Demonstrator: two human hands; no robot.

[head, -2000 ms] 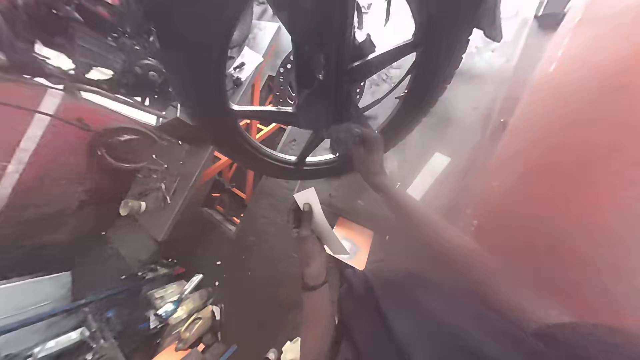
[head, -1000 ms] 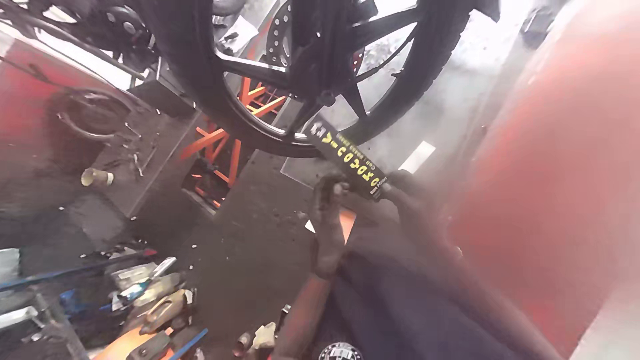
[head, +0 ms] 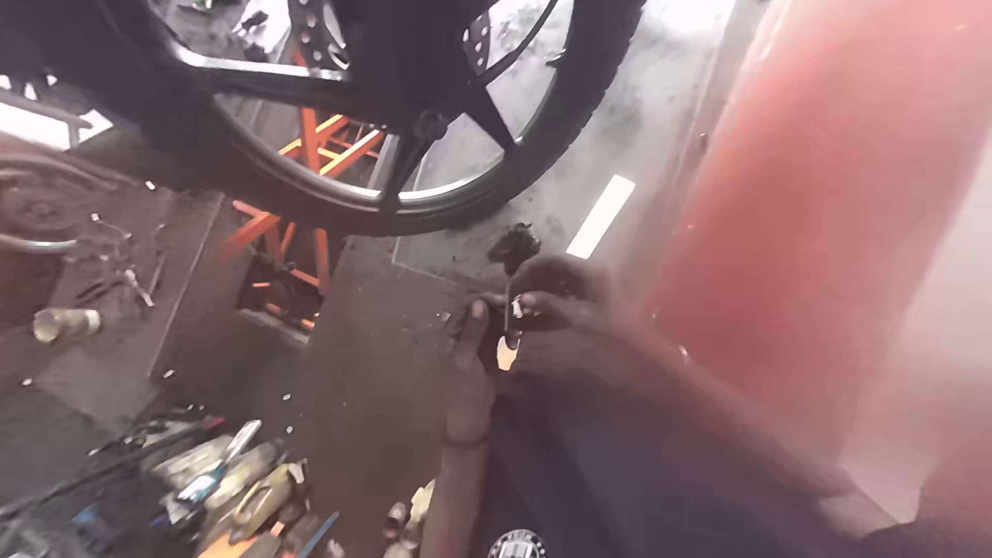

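Observation:
My left hand [head: 474, 345], thumb up, is below the motorcycle wheel [head: 387, 213], against a thin dark object whose shape is blurred. Close beside it on the right, my right hand [head: 562, 291] has its fingers bent around a small white piece [head: 518, 307]. A narrow upright edge [head: 508, 302] shows between the hands; I cannot tell what it belongs to. Just under the fingers is a pale orange patch [head: 507, 353]. Past my right hand, a white strip [head: 601, 217] lies on the floor. Most of what my left palm touches is hidden.
An orange metal frame [head: 318, 155] stands behind the wheel. A red surface [head: 783, 217] runs along the right. Bottles and clutter [head: 248, 488] lie at lower left, and a small cylindrical container [head: 67, 324] at far left. A round part [head: 39, 201] is near the left edge.
The dark box with yellow lettering, held between my hands a second ago, no longer shows its lettered face. Earlier still, my right hand was at the wheel and my left held a white piece.

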